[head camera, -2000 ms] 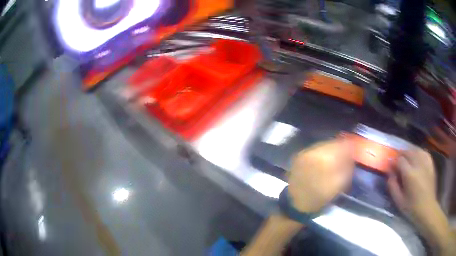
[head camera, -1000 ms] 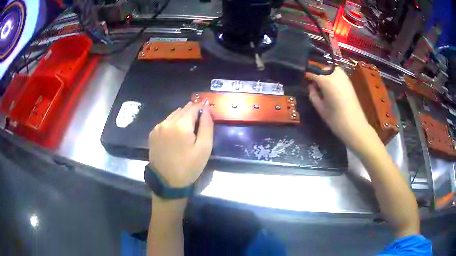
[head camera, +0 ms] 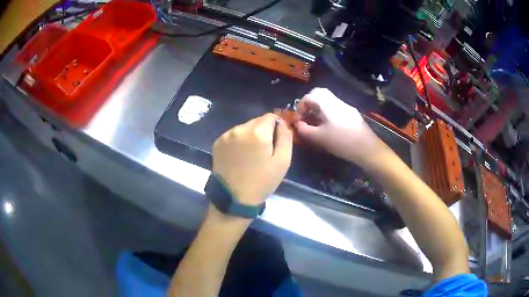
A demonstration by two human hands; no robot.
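Note:
An orange-brown carrier block [head camera: 287,118] on the black base plate [head camera: 243,87] is mostly hidden under my hands; a short part shows between them. My left hand [head camera: 252,154], with a dark watch on its wrist, has thumb and finger closed at the block's left end. A thin dark line shows between these fingers; I cannot tell if it is a tool or shadow. My right hand [head camera: 336,125] is bent over the block, fingertips together close to the left hand's. A small shiny bit shows at its fingertips; its grip is hidden.
Another carrier block [head camera: 261,57] lies at the plate's back edge. Red bins [head camera: 72,61] with small parts stand left. The black microscope [head camera: 365,43] stands behind my right hand. Stacked carriers [head camera: 442,159] stand right, with more carriers [head camera: 496,200] in the far-right chute. A red light [head camera: 432,69] glows behind.
The view has turned. My right hand has moved from the plate's right side to the front block, beside my left hand. The silvery strip behind that block no longer shows clearly.

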